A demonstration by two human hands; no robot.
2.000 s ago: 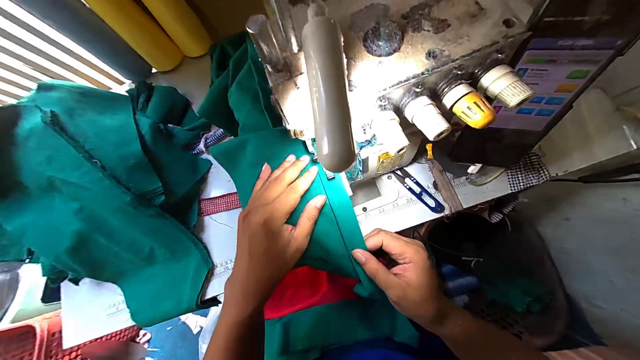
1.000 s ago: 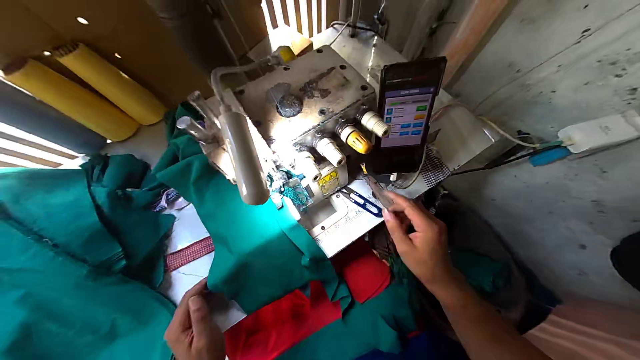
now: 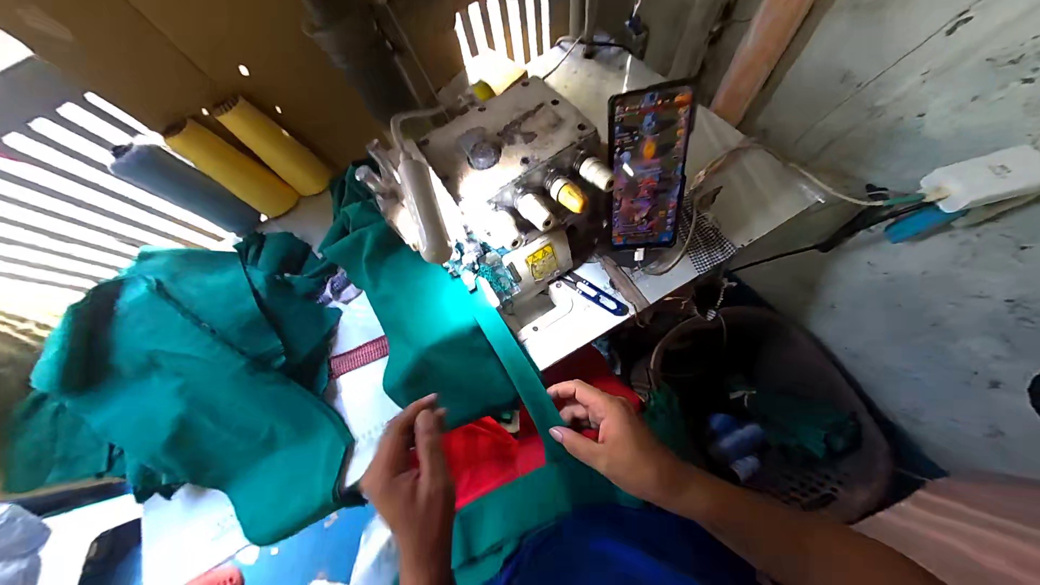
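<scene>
An overlock sewing machine (image 3: 512, 138) stands on a white table, with green fabric (image 3: 439, 325) running from its presser foot area toward me. My right hand (image 3: 605, 439) pinches the folded edge strip of this fabric between thumb and fingers, in front of the table edge. Just left of it, my left hand (image 3: 414, 471) hovers by the fabric's lower edge, fingers slightly curled and apart, holding nothing that shows. Red fabric (image 3: 479, 459) lies beneath, between the hands. Blue-handled thread snips (image 3: 597, 294) rest on the table right of the needle area.
A heap of green fabric (image 3: 203, 366) covers the left side. Yellow thread cones (image 3: 231, 171) and a grey one stand behind it. A smartphone (image 3: 650, 166) leans upright beside the machine. A dark plastic basket (image 3: 845, 479) with scraps and spools is at lower right.
My right hand has moved from beside the snips down to the green strip. My left hand has moved right from the white surface's edge. The phone's screen shows a different picture.
</scene>
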